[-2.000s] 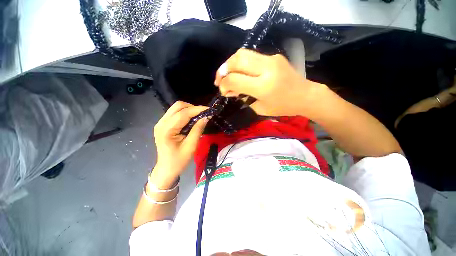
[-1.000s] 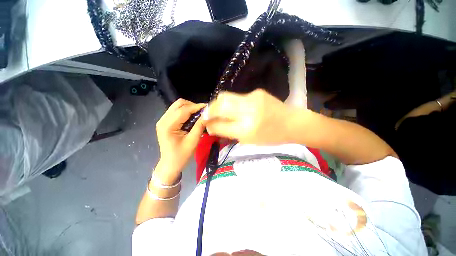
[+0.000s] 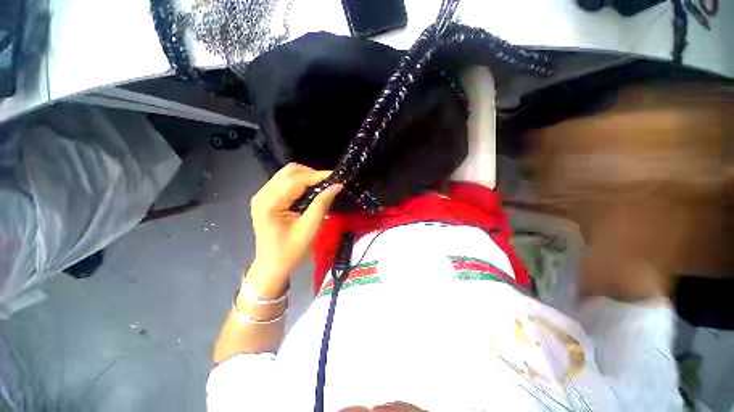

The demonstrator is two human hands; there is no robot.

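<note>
A shiny black braided trim runs from the table edge down to my left hand. My left hand pinches its lower end between thumb and fingers, and a short end sticks out to the right of the fingertips. A large matte black piece hangs from the table edge behind the trim, above red cloth on my lap. My right hand is a motion blur far out to the right; its fingers cannot be made out. No needle or thread can be made out.
On the white table lie a tangled silver chain pile, a black phone and another black trim length. Black scissor-like handles are cut off at the top edge. Translucent sheeting hangs at the left.
My right hand has left the trim beside my left hand and swung far out to the right, now blurred. My left hand stays in place on the trim.
</note>
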